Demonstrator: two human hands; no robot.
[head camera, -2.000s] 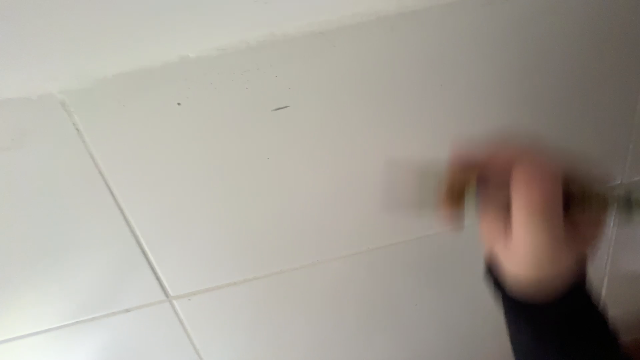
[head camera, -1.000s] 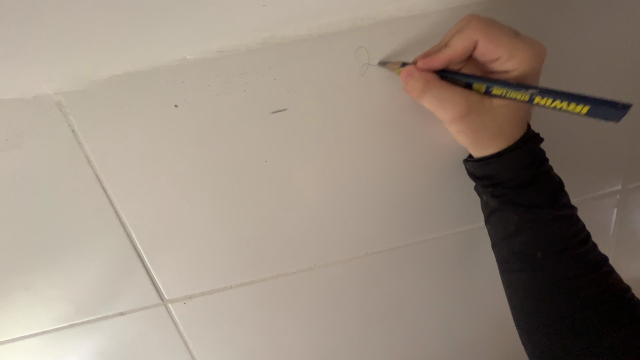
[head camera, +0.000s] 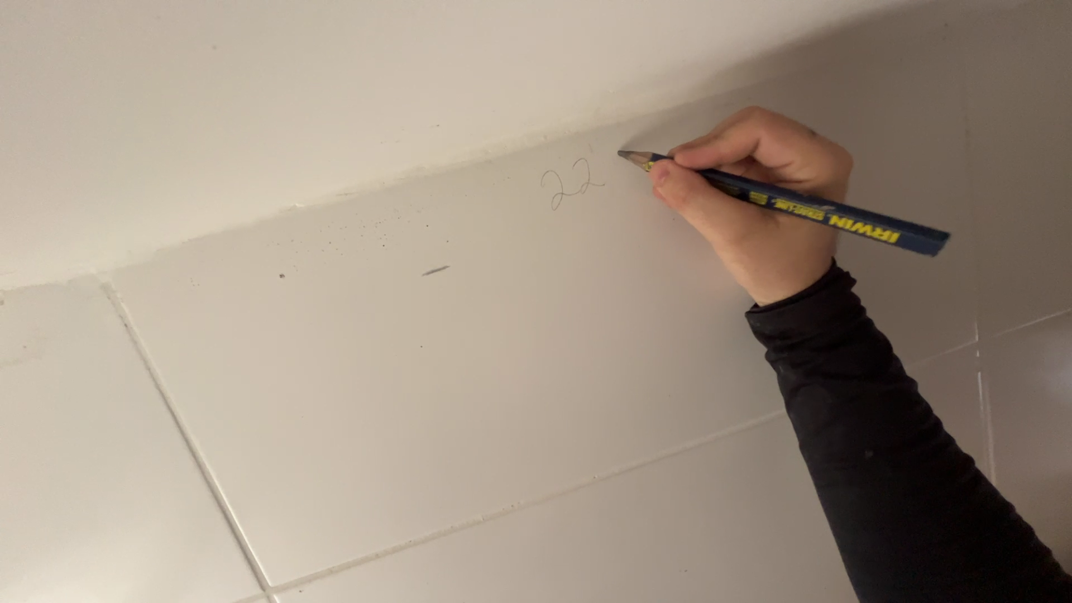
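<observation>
My right hand (head camera: 762, 197), in a black sleeve, grips a dark blue Irwin carpenter's pencil (head camera: 804, 205) between thumb and fingers. The pencil's sharpened tip points left and is at a pale glossy wall tile (head camera: 502, 352), near its upper edge; whether it touches cannot be told. Just left of the tip, thin handwritten pencil figures (head camera: 572, 184) reading 22 stand on the tile. Farther left and lower is a short dark pencil mark (head camera: 435, 270). My left hand is out of view.
A white painted surface (head camera: 251, 100) meets the tiles along a rough slanting joint. Grout lines (head camera: 188, 444) border the tile at the left and below. Small dark specks dot its upper left part, and neighbouring tiles (head camera: 75, 452) lie around it.
Two seconds ago the hand was a blur lower on the tile. One second ago the pencil tip was beside a first faint curved figure; now two figures show and the tip is to their right.
</observation>
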